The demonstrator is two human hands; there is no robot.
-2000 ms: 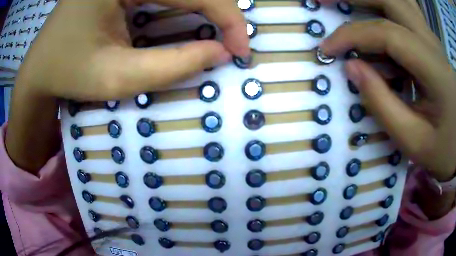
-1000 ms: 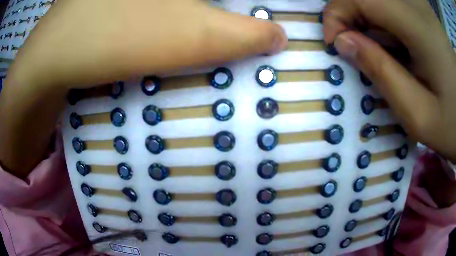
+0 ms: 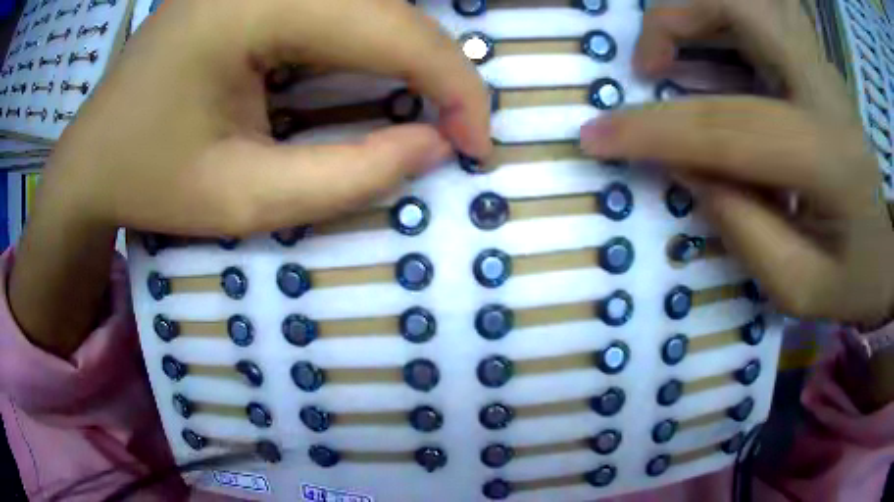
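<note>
A white tray (image 3: 446, 257) with columns of tan dumbbell-shaped slots fills the middle, bowed, with small dark-rimmed round parts (image 3: 415, 271) at the slot ends. My left hand (image 3: 225, 147) comes from the left; its thumb and index fingertips pinch a round part (image 3: 471, 160) at the left end of a slot, partly covering it. My right hand (image 3: 755, 162) is blurred, fingers apart; its index fingertip covers the right end of the same slot, and contact there cannot be told. Just below, one round part (image 3: 489, 210) looks purplish. Another (image 3: 687, 248) sits unevenly at right.
Stacked trays stand at the far left (image 3: 54, 64) and far right (image 3: 872, 74). Small white labels (image 3: 240, 480) are at the tray's near edge. A blurred dark cord (image 3: 127, 478) crosses the lower left corner. Pink sleeves (image 3: 74, 392) flank the tray.
The tray has shifted left in view since a second ago. Both hands are now one row nearer me. My left fingertips now close at the slot's left end, and my right index finger has extended leftward.
</note>
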